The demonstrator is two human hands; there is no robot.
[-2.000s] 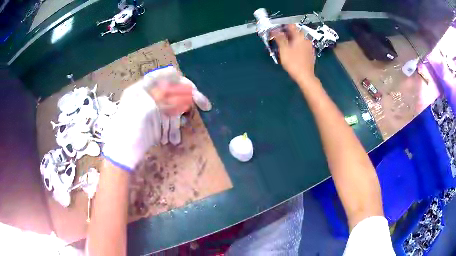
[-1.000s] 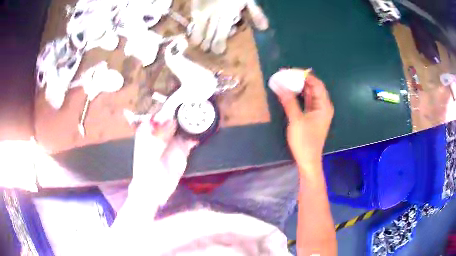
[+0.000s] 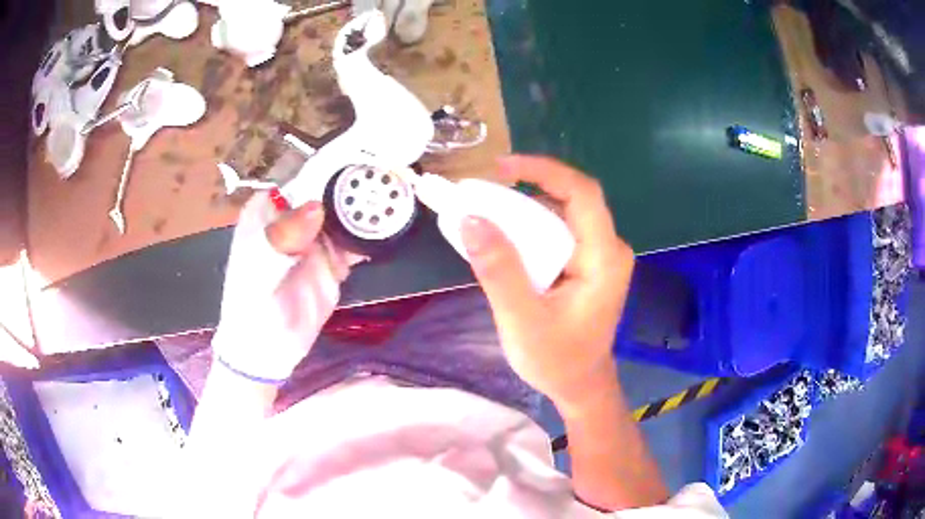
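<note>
My left hand (image 3: 279,274), in a white glove with bare fingertips showing, grips a glossy white model body (image 3: 390,112) by its wheel end, near a small red spot. The body's narrow neck points up. Its wheel (image 3: 373,203) has a black tyre and a silver-white disc with round holes. A wire loop sticks out at the body's right side. My bare right hand (image 3: 553,304) holds a white glue bottle (image 3: 517,228) on its side. The bottle's tip is at the upper right of the wheel; whether it touches is unclear.
White body shells (image 3: 167,104) lie on the stained brown cardboard (image 3: 254,142) at the upper left. A green-and-white item (image 3: 759,142) lies on the dark green bench (image 3: 649,101). Blue bins of small metal parts (image 3: 776,431) stand at the lower right, beside yellow-black floor tape (image 3: 674,400).
My right hand has brought the glue bottle left and down to the wheel. The held body has shifted slightly left and up. The view has shifted, and the glove lying on the cardboard is mostly gone.
</note>
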